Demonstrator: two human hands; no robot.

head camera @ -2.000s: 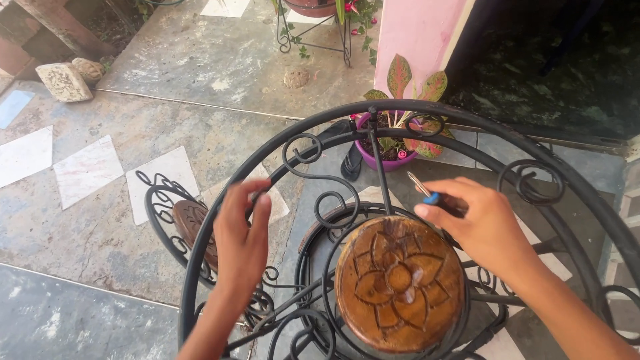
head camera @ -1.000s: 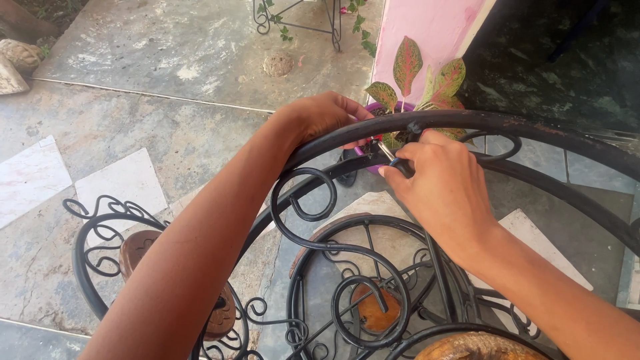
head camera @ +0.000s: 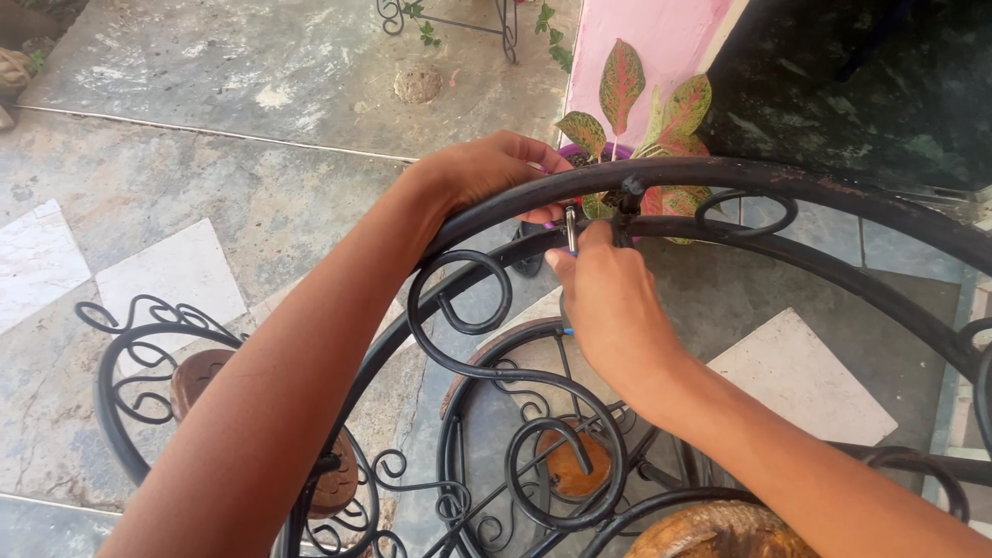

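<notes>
My right hand [head camera: 612, 294] is closed around a screwdriver [head camera: 572, 231], whose metal shaft points up and away, between the two curved bars of the black iron frame [head camera: 597, 180]. Bits of its blue handle show at my fingers. Beyond the upper bar, my left hand [head camera: 496, 172] reaches over with bent fingers, close to the screwdriver's tip. A small red thing shows at that tip; whether my left fingers hold it cannot be told. A carved wooden disc [head camera: 713, 535] shows partly at the bottom edge, below my right forearm.
Behind the frame, a leafy plant [head camera: 622, 85] grows in a purple pot beside a pink wall [head camera: 659, 31]. At left stands an iron chair [head camera: 116, 411] with brown wooden discs. Iron scrolls [head camera: 504, 376] curl below my hands. A wire plant stand [head camera: 465, 23] is at the top.
My left hand has moved from left of the frame to beyond its upper bar. My right hand has carried the screwdriver from above the wooden disc to the curved bars. The view has moved closer.
</notes>
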